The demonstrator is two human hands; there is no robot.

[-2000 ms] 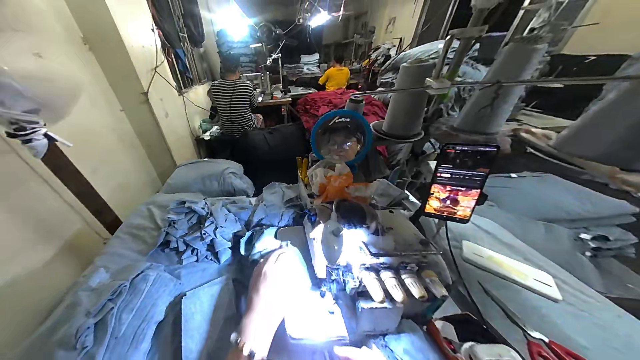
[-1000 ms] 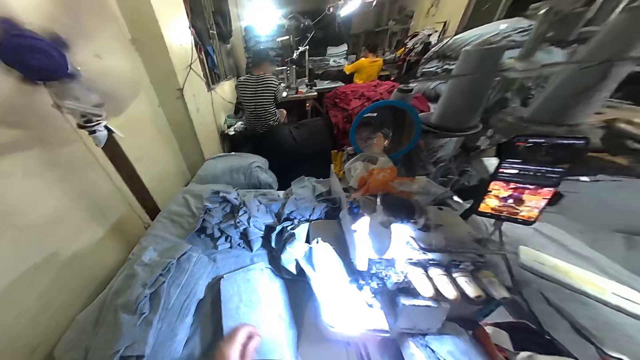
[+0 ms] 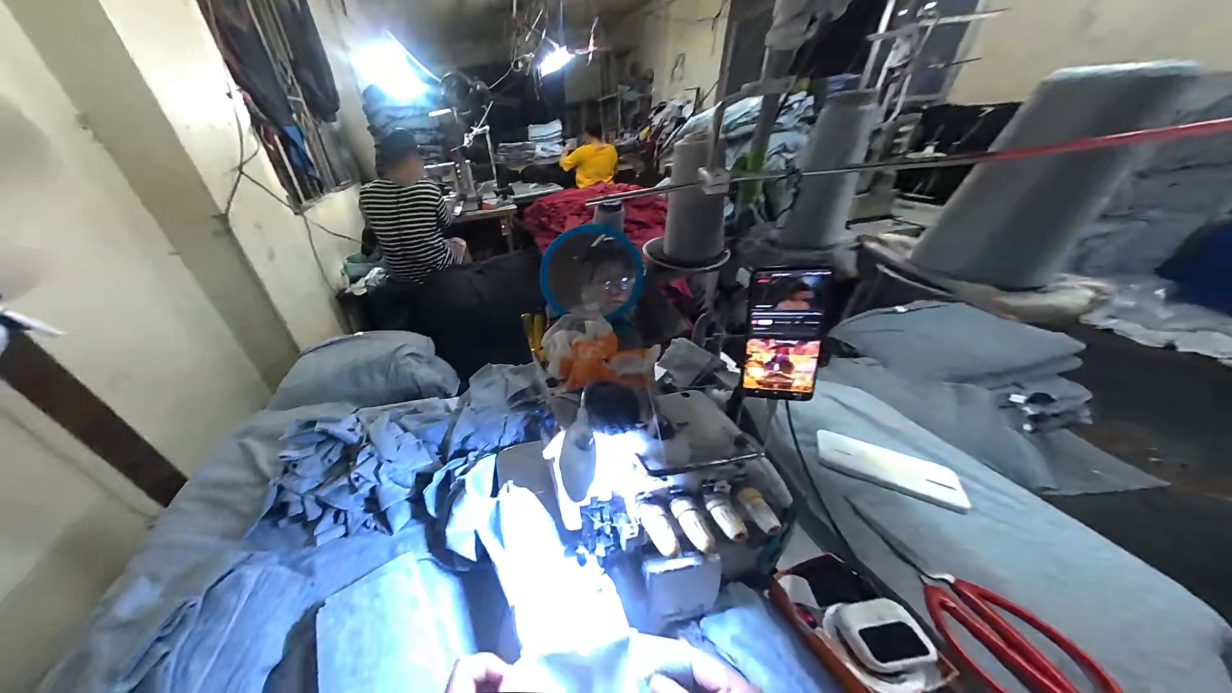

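At the bottom edge, my left hand (image 3: 478, 674) and my right hand (image 3: 688, 666) hold the near end of a fabric piece (image 3: 558, 587), one at each side. Glare from the lamp washes out much of that fabric, which lies at the overlock sewing machine (image 3: 707, 433). Needle and presser foot are lost in the bright light. Several thread tension dials (image 3: 691, 523) stand in a row on the machine's front. Left of the fabric lies a flat stack of denim pieces (image 3: 395, 626).
Crumpled denim pieces (image 3: 346, 467) heap at the left. Right of the machine are a phone on a stand (image 3: 787, 332), a white power bank or phone (image 3: 893, 469), red-handled scissors (image 3: 1011, 635) and an open box (image 3: 804, 616). Thread cones (image 3: 695, 197) stand behind. Two people (image 3: 409, 217) sit farther back.
One second ago a hand was over the flat denim stack at left; now both hands are together at the bottom, on the fabric. The view has shifted.
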